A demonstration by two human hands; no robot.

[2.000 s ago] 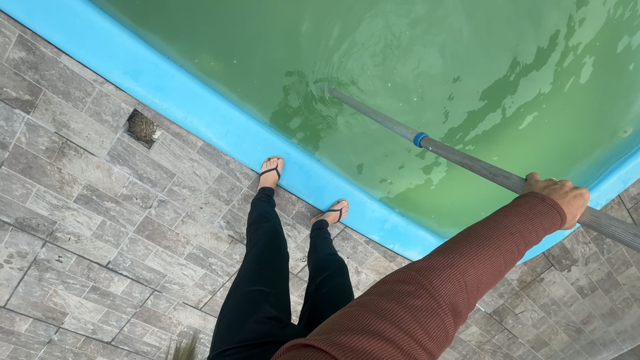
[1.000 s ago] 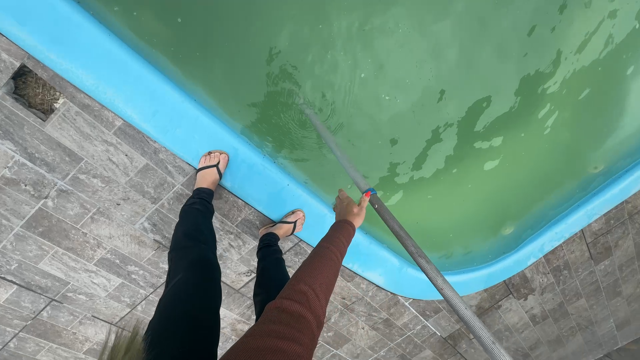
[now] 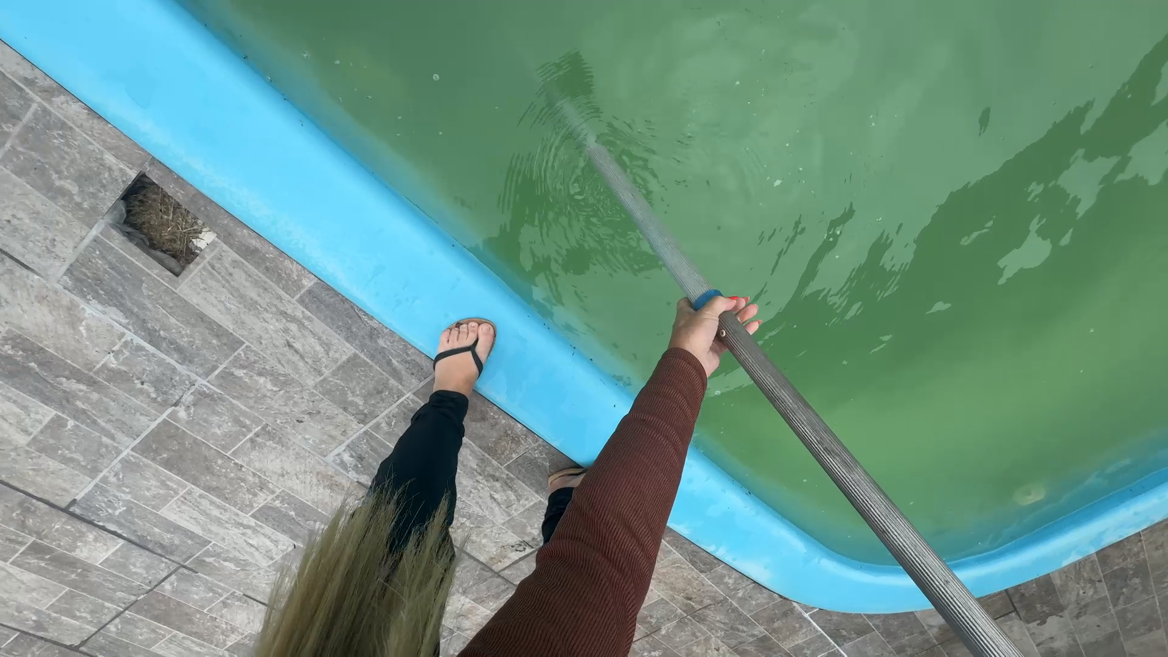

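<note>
A long grey metal pole (image 3: 821, 438), ribbed along its surface, slants from the lower right edge into green pool water. Its far end is hidden under the surface. Just below the pole's blue collar (image 3: 707, 298), my left hand (image 3: 710, 330) wraps loosely around it. The thumb lies over the top, and fingertips with red nails show on the far side. A dark red ribbed sleeve (image 3: 620, 511) covers that arm. My right hand is out of view.
The light blue pool rim (image 3: 356, 237) runs diagonally and curves at lower right. My sandalled foot (image 3: 465, 354) overlaps its edge; the other is partly hidden behind the sleeve. Grey paving (image 3: 228, 438) has a square hole (image 3: 162, 224) with dry grass. Hair (image 3: 356, 584) hangs at the bottom.
Two seconds ago, a hand gripped the pole well away from the blue collar, towards its near end. One second ago, a hand was beside the collar; now my left hand is wrapped around the pole there.
</note>
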